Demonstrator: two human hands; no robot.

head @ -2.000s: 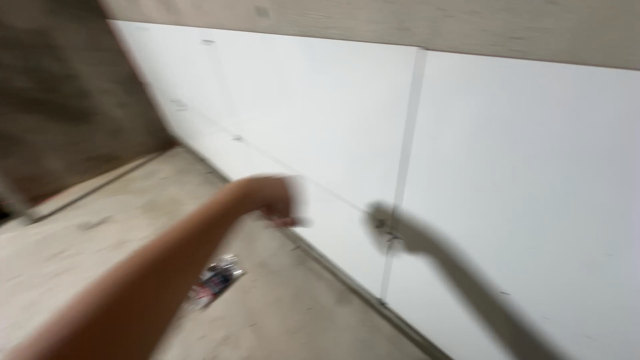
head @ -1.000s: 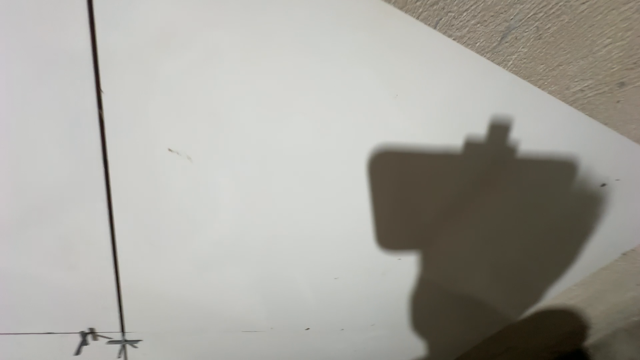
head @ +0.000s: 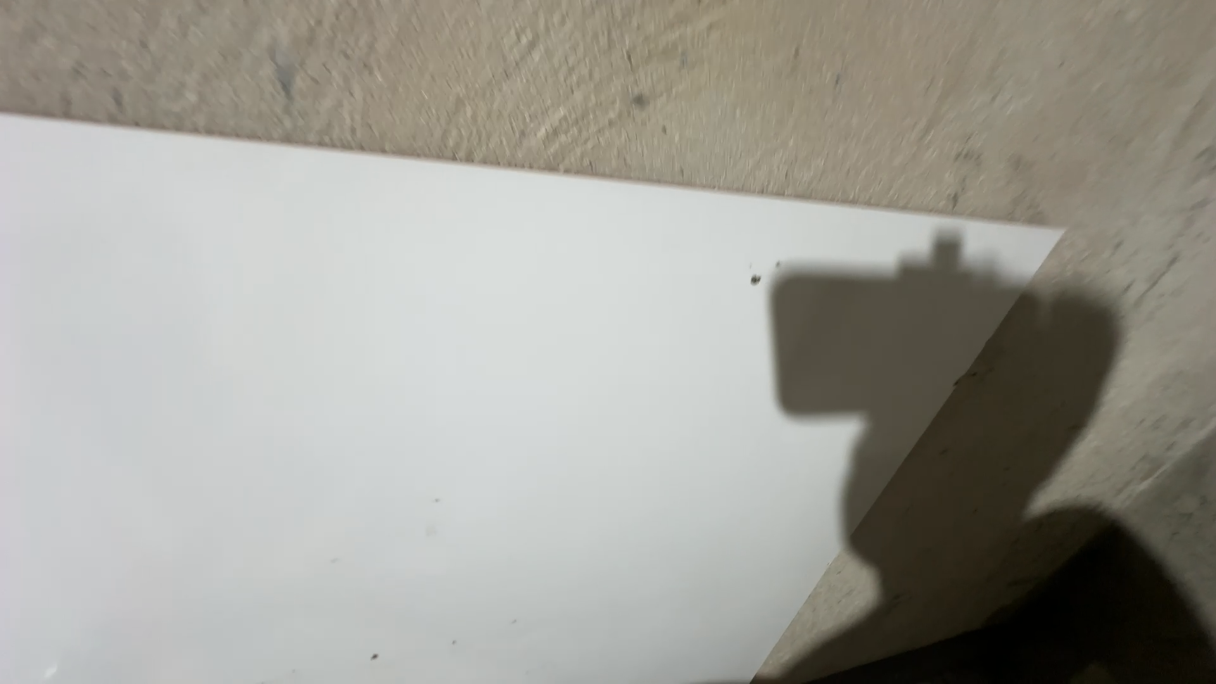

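Note:
Neither my left hand nor my right hand can be made out in the head view; only a sliver at the bottom edge might be skin, too little to tell. A smooth white panel [head: 456, 380] fills the left and middle of the view. Its upper edge slopes down to a corner at the right. Small dark specks mark its surface. The shadow [head: 845, 342] of a head with a box-like device on it falls across the panel's right end and onto the rough surface beyond.
A rough, cement-like wall surface [head: 570, 85] runs above the panel and continues past its slanted right edge [head: 1140, 408]. A darker shadowed area lies at the lower right corner.
Two seconds ago an outstretched forearm and hand showed before the white panels; they are out of view now. The view has swung to the panel's right end, and the dark seam has left it.

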